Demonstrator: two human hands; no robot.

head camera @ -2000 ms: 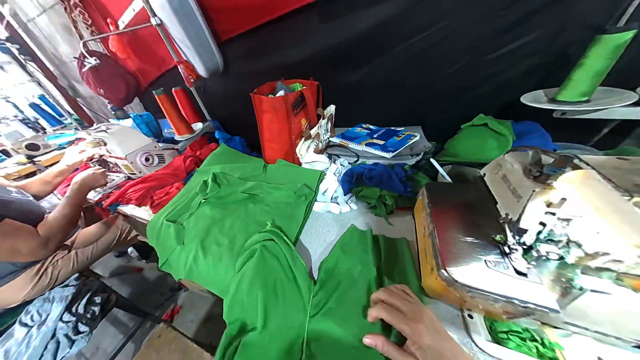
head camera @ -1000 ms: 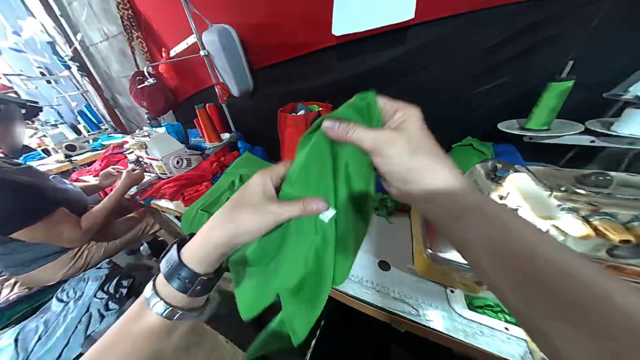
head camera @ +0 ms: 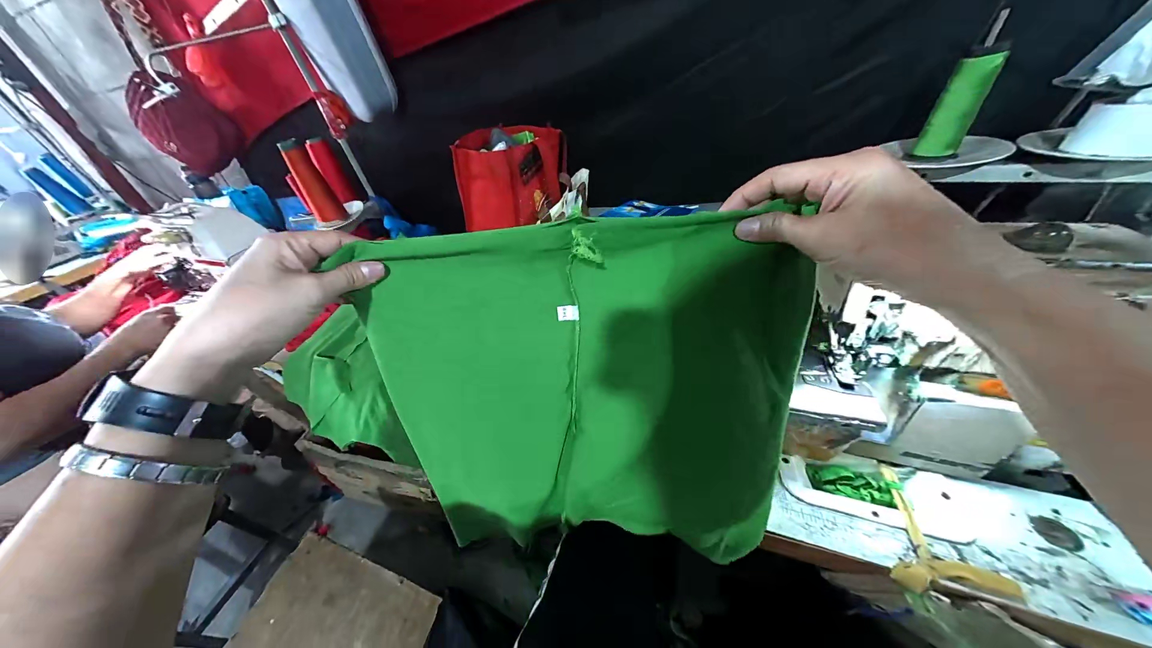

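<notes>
A green fabric garment (head camera: 504,360) hangs stretched between my two hands, its top edge pulled nearly straight. My left hand (head camera: 306,274) pinches the upper left corner between thumb and fingers; a dark band and a metal bracelet circle that wrist. At the upper right corner my right hand (head camera: 819,198) grips the same edge. A seam runs down the garment's middle, with a small white tag (head camera: 568,312) beside it and a bunched bit of green trim at its top. More green fabric (head camera: 346,387) lies behind it at the left.
At the right stands a sewing machine (head camera: 936,423) on a worktable (head camera: 1017,540). A red bag (head camera: 506,180) stands behind the garment. Green thread (head camera: 963,103) rests on a holder plate. A co-worker's hands (head camera: 135,297) are at red fabric on the left. A wooden board (head camera: 333,598) lies low in front.
Two seconds ago the green fabric lay on the table under my right hand. One second ago both hands held it up, gathered; now they are farther apart and it is spread out.
</notes>
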